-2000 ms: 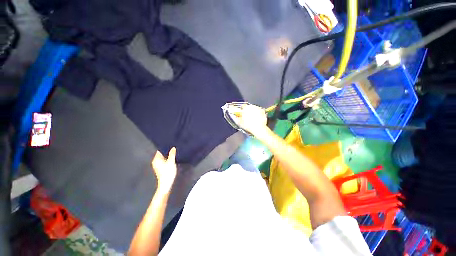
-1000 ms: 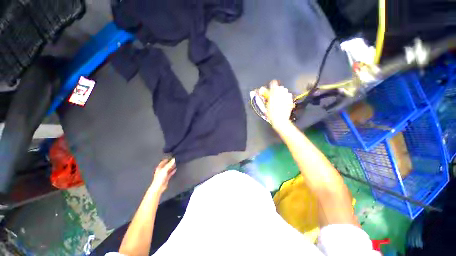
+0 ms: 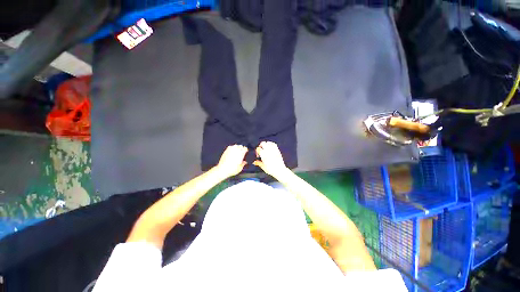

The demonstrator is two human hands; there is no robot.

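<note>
Dark navy trousers (image 3: 219,140) lie on the grey padded table (image 3: 148,114), waistband toward me and two legs running away to the far edge. My left hand (image 3: 232,159) and my right hand (image 3: 269,158) are close together at the middle of the waistband, fingers closed on the cloth; the fingertips are partly hidden. The steam iron (image 3: 399,128) is parked at the table's right edge, its silver plate pointing left and its tan handle free.
A dark cloth heap (image 3: 239,11) lies at the far edge. A yellow hose (image 3: 470,110) runs right from the iron. Blue mesh crates (image 3: 422,211) stand on the floor at right. A printed card (image 3: 135,33) is at far left, a red bag (image 3: 71,108) beyond the left edge.
My right hand has let go of the iron, which now rests at the right edge, and has joined my left hand at the waistband. The trousers lie straighter, and the view has turned.
</note>
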